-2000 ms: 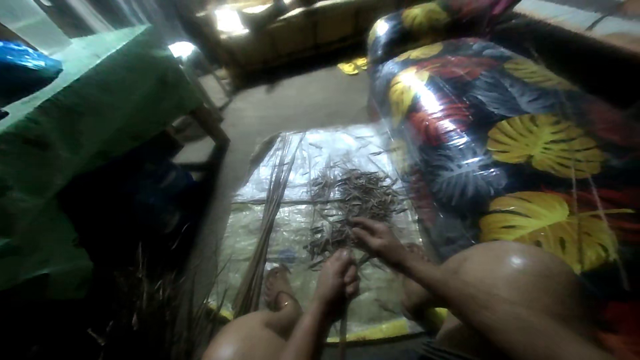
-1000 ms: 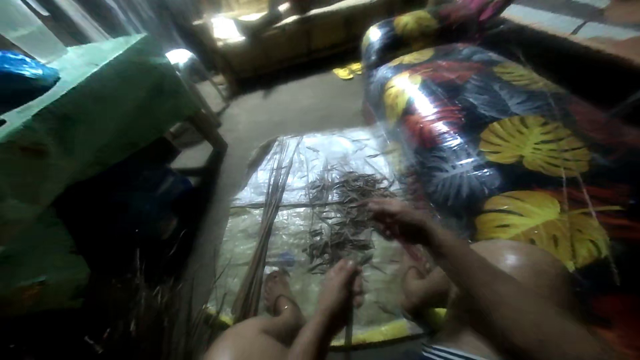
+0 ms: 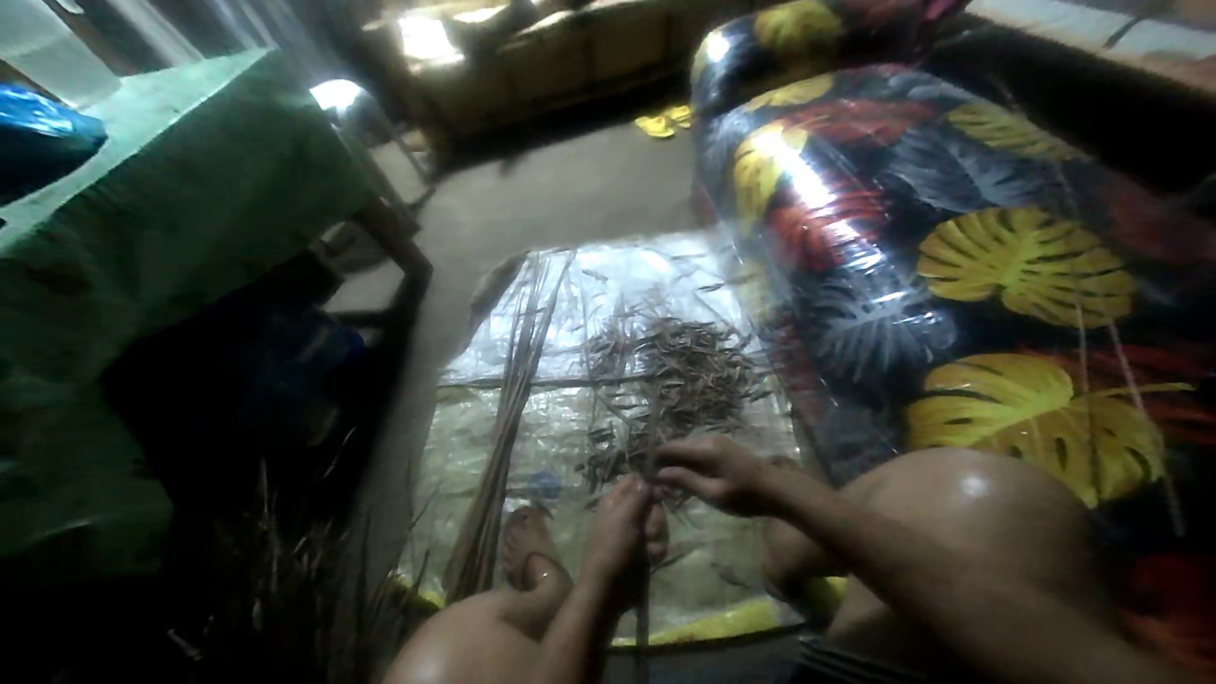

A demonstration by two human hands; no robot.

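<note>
My left hand [image 3: 627,527] is closed around a thin dark strip [image 3: 643,608], seemingly of dried plant material, whose lower end hangs below the fist. The fingers of my right hand [image 3: 708,472] meet it just above, pinched at the same strip. Beyond both hands a heap of short dry scraps [image 3: 698,375] lies on a shiny plastic sheet [image 3: 608,266]. Left of the heap, a bundle of long thin stalks [image 3: 508,427] rests lengthwise on the sheet.
A plastic-covered seat with a leaf print [image 3: 855,313] stands at the right. A table with a green cover [image 3: 190,180] is at the left, above a dark space with dry stalks [image 3: 275,541]. Yellow slippers [image 3: 663,122] lie on the floor beyond. My bare knees flank the hands.
One second ago my right hand was apart from the left, up and to the right; now it is back against my left hand at the strip. My left hand remains closed.
</note>
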